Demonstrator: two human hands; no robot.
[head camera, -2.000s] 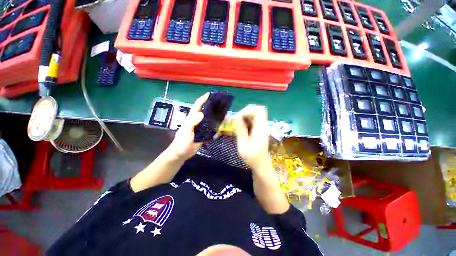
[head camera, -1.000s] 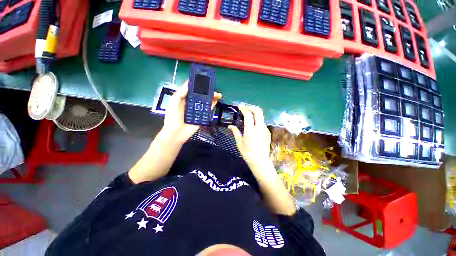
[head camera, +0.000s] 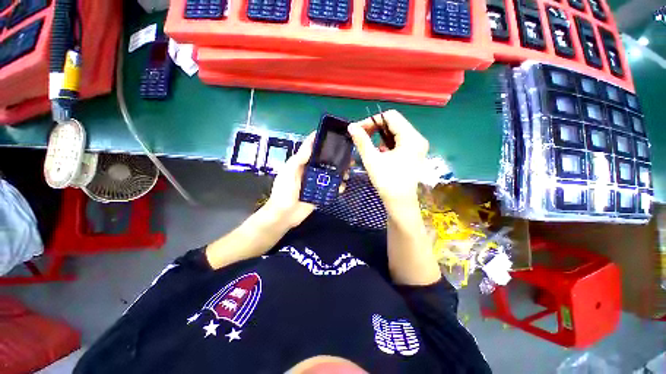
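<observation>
My left hand holds a dark blue keypad phone, tilted, with its screen and keys facing up. My right hand is at the phone's upper right, its thumb close to the screen's top corner. It holds thin dark tweezers, their points directed up and away from the phone. Whether the thumb touches the phone is unclear. A clear lens strip with black-framed windows lies at the table edge, partly behind my left hand.
Stacked red-orange foam trays with phones stand ahead. Stacked clear lens trays stand at right, and a waste bag with yellow scraps is below the edge. A separate phone and black hose are at left.
The dark framed piece between my hands is no longer seen there. My right hand has moved up beside the phone's screen, and the phone has shifted right and tilted.
</observation>
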